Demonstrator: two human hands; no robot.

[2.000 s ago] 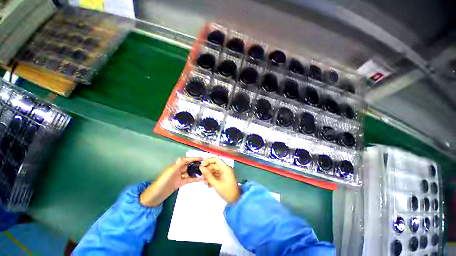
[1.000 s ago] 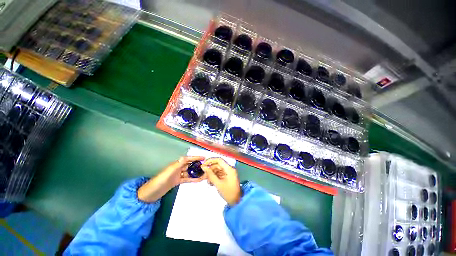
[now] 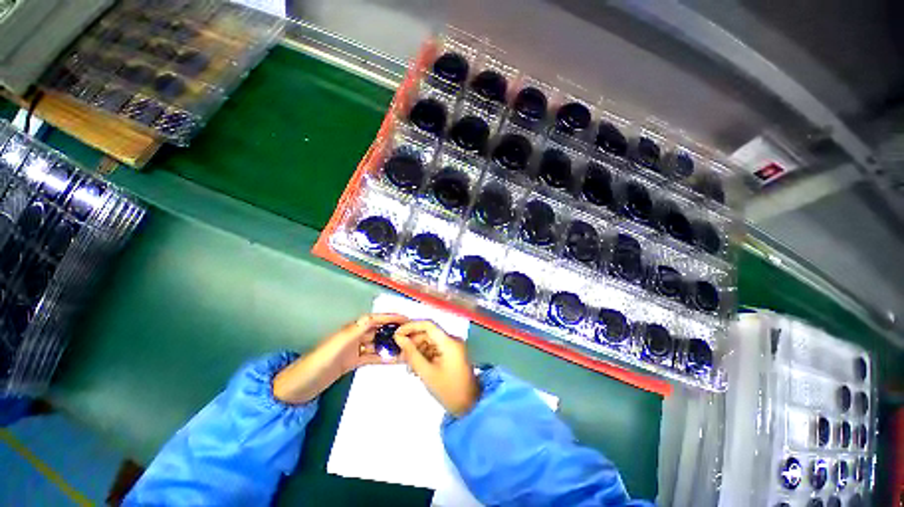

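A round black part (image 3: 387, 340) with a bright glint is held in the fingertips above white paper (image 3: 387, 426). My left hand (image 3: 349, 349) grips it from the left side. My right hand (image 3: 436, 361) has its thumb and fingertips at the part's right edge, the other fingers curled. Whether the right fingers grip it or only touch it is too small to tell. A clear blister tray (image 3: 451, 223) with rows of black parts lies beyond the hands, on a red-orange carrier tray (image 3: 506, 337) whose edge shows along the left and front.
A white tray stack (image 3: 753, 416) with black parts stands on the right. Another stack of clear trays (image 3: 74, 267) is at the far left. A brownish clear tray (image 3: 164, 74) lies on a yellow-brown board (image 3: 94, 134) at the upper left. A grey panel runs behind the green mat (image 3: 208, 287).
The view has shifted slightly, so the trays sit a little further right and lower. Both hands stay around the black part, whose glint now shows brighter.
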